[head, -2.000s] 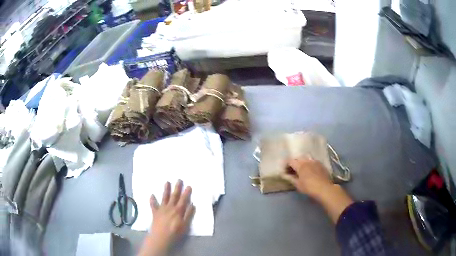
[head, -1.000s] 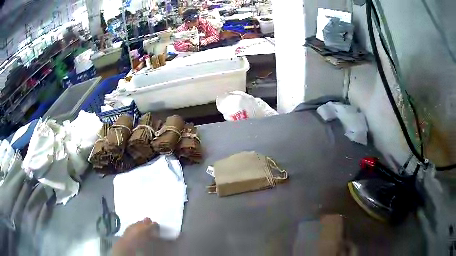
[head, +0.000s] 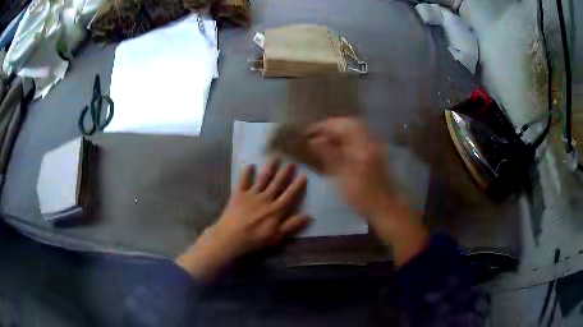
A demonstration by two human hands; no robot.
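A white sheet (head: 332,207) lies on the table in front of me. My left hand (head: 265,204) rests flat on its left part, palm down with fingers spread. My right hand (head: 355,156) is blurred over the sheet, its fingers pinched on a blurred brown cloth piece (head: 291,142), apparently a pocket piece. The piece's outline is smeared. The stack of beige pocket pieces (head: 300,51), with loose strings at its right, lies farther back. The stack of white sheets (head: 160,76) lies at back left.
Scissors (head: 97,108) lie left of the white stack. Finished pockets (head: 61,179) are stacked at the left. The iron (head: 479,144) sits at the right, beside the paint-flecked surface. Brown bundles (head: 140,19) and pale crumpled cloth (head: 54,48) are at the back left.
The view has tilted down towards the near table edge. My left hand has moved from the white stack to a single sheet in front. My right hand has come back into view with the brown piece.
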